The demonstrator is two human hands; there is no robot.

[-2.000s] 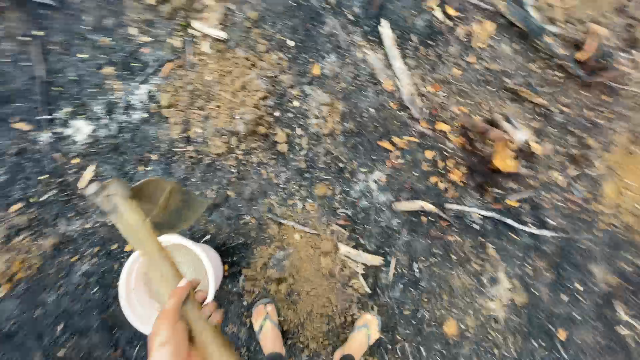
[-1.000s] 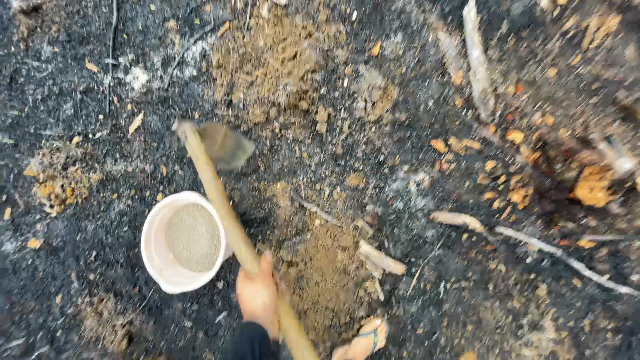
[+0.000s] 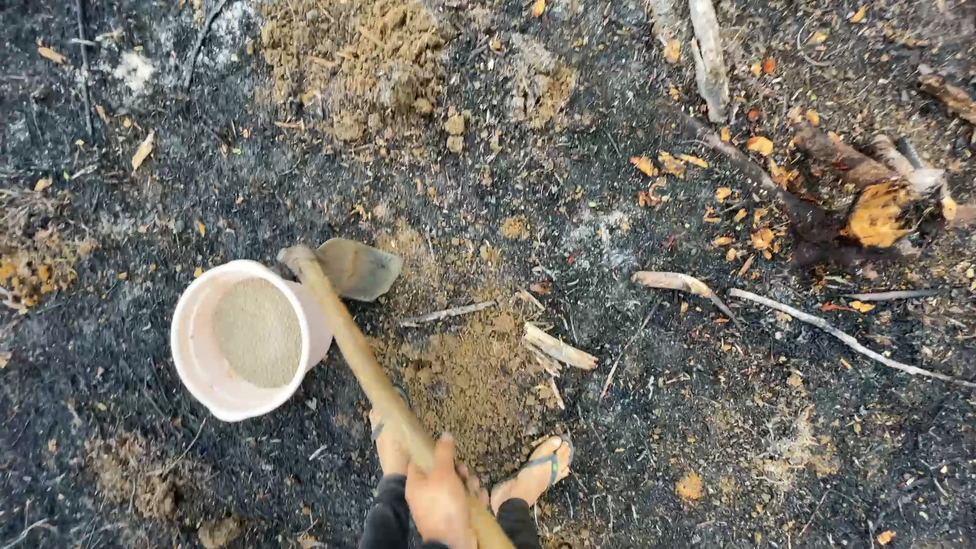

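Observation:
My left hand (image 3: 438, 499) is closed around the wooden handle of a hoe (image 3: 358, 351) at the bottom centre, its fingertips showing on the handle's right side. My right hand is out of view. The hoe's metal blade (image 3: 358, 269) is at the upper end of the handle, over or near the dark ground. Just left of the handle, a pale plastic bucket (image 3: 183, 343) holds grey, sand-like granular material (image 3: 258, 332). The handle crosses in front of the bucket's right side; whether they touch is unclear.
My sandalled foot (image 3: 545, 465) stands beside loose brown soil (image 3: 473, 381); the other is partly behind the handle. Split wood (image 3: 560, 347) lies above them. A cut stump (image 3: 877, 213), a pale branch (image 3: 709, 61) and a thin curved stick (image 3: 839, 339) lie right on charred ground. More dug soil (image 3: 358, 61) is at the top.
The hoe blade has come lower, closer to the brown soil by my feet, compared with one second ago. My left hand stays around the handle. The bucket's sandy contents show more clearly than two seconds ago.

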